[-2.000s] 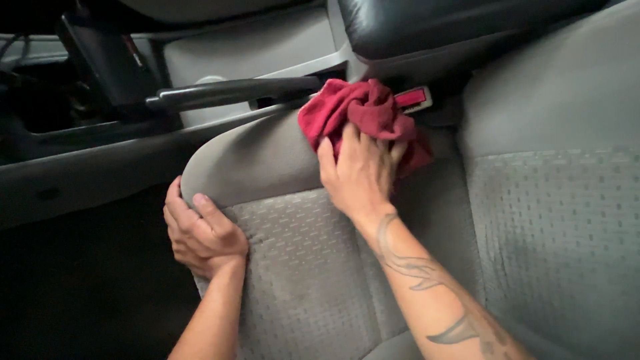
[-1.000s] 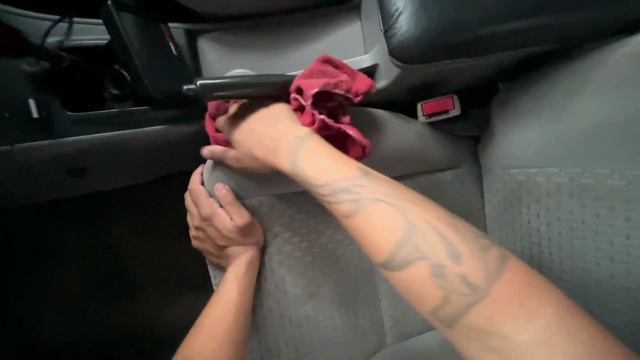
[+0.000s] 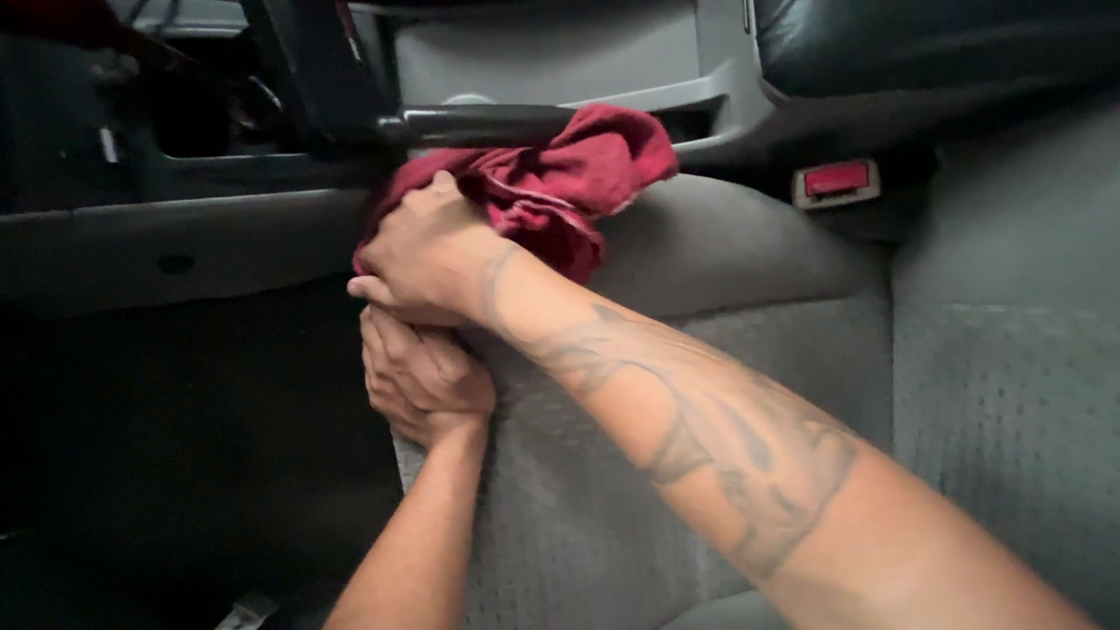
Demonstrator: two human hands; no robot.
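Observation:
A red cloth (image 3: 604, 166) lies bunched over the side bolster of the grey car seat (image 3: 612, 490), against the handbrake lever (image 3: 490, 122). My right hand (image 3: 429, 249) grips the cloth at the front corner of the cushion; the fingertips are partly hidden in its folds. Just below it, my left hand (image 3: 424, 376) rests around the front edge of the cushion, its fingers bent over the edge, with no loose thing seen in it. The two hands are very close together, and the right one partly overlaps the left.
The centre console (image 3: 551, 52) runs along the top, with a black padded armrest (image 3: 927, 44) at the right. A seat belt buckle (image 3: 836, 182) with a red button stands between console and seat. The grey backrest (image 3: 1024, 376) rises at right; the dark footwell (image 3: 175, 437) is at left.
My right hand has moved with the red cloth from beside the buckle to the cushion's front corner, near my left hand. The left hand has stayed on the front edge.

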